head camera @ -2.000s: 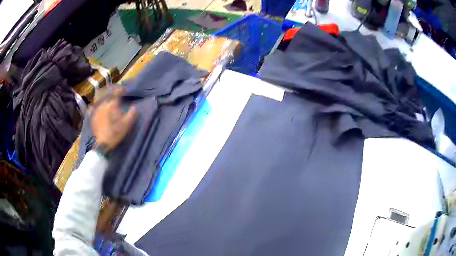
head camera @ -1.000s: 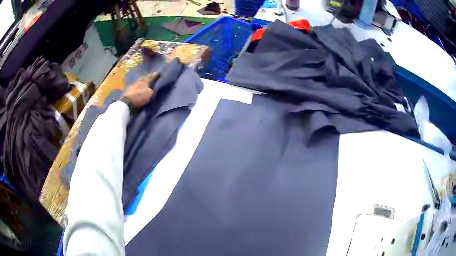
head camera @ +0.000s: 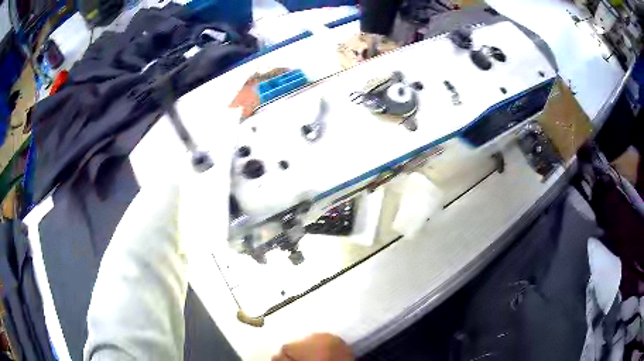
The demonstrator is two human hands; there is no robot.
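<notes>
The white sewing machine head [head camera: 438, 99], with a blue stripe and a dark display at its right end, crosses the middle. My left sleeve rises at the left, and my left hand [head camera: 255, 90] shows behind the machine, beside a small blue block [head camera: 282, 84]; the machine hides part of it, so its grip is unclear. My right hand [head camera: 314, 348] is at the table's front edge, cut off by the bottom of the picture. A dark grey cut panel [head camera: 74, 247] lies flat at the left, partly under my left sleeve.
A crumpled dark grey fabric heap [head camera: 113, 92] lies at the upper left. A dark slab with small bright spots [head camera: 335, 218] and white pieces [head camera: 416, 204] lie beneath the machine arm. Dark grey cloth [head camera: 508, 296] hangs beyond the front edge at the lower right.
The view has swung right to the machine. My left hand has left the fabric stack on the side table and is now behind the machine. My right hand has come into view.
</notes>
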